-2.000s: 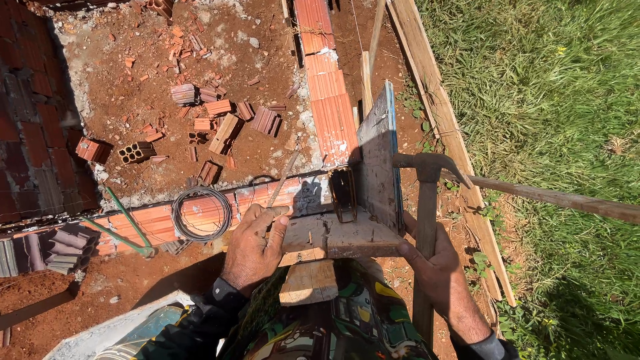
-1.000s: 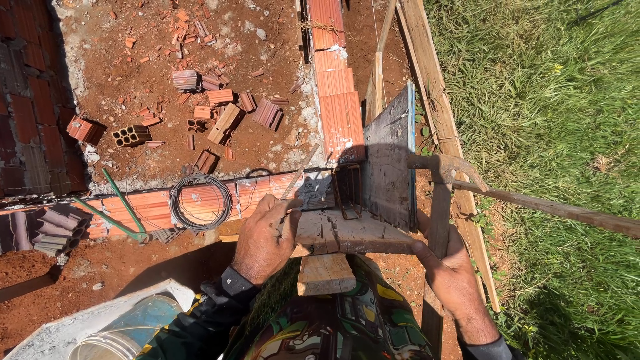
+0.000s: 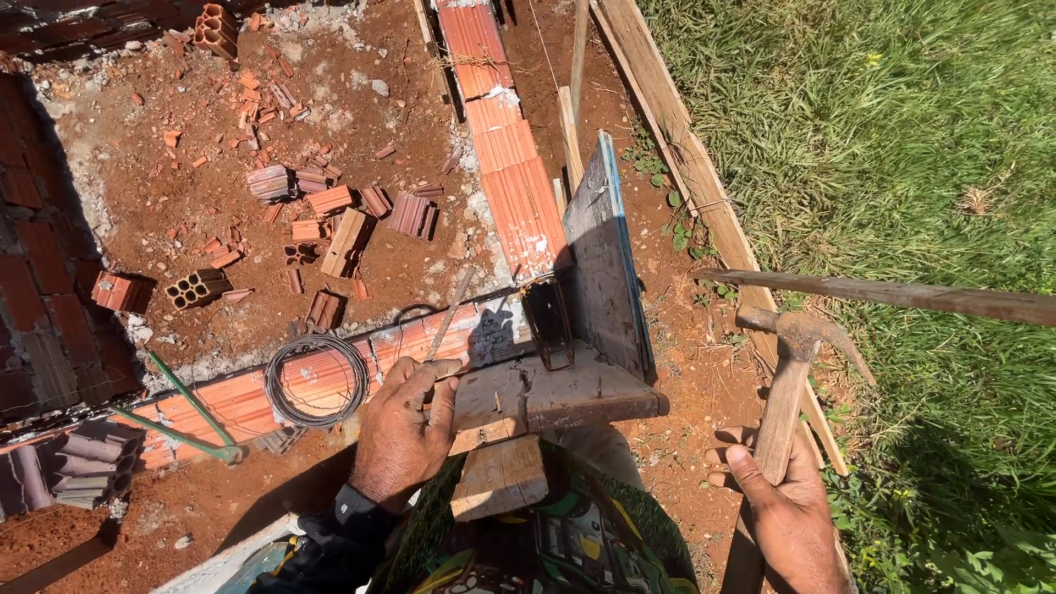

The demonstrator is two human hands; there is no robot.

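Note:
My right hand (image 3: 780, 503) grips the wooden handle of a claw hammer (image 3: 800, 338), its rusty head up and apart from the boards. My left hand (image 3: 408, 429) rests at the left end of a wooden board (image 3: 569, 392), thumb and forefinger pinched together; a thin object shows at the fingertips, too small to name. Nails stick up from this board, and a short wood block (image 3: 500, 480) lies at its near side. A second board (image 3: 606, 256) stands upright at the corner of the brick wall. Between the boards and the brick corner is a rebar cage (image 3: 549, 322).
A low hollow-brick wall (image 3: 516, 198) runs away from me and another leftward, with a wire coil (image 3: 317, 379) on it. Green-handled cutters (image 3: 223, 451) lean at left. Broken bricks (image 3: 351, 239) litter the soil. A wooden pole (image 3: 891, 293) and long planks (image 3: 701, 181) lie at right.
My right hand has moved the hammer away from the upright board, out to the right. My left hand stays by the left end of the nailed board. The view has shifted somewhat.

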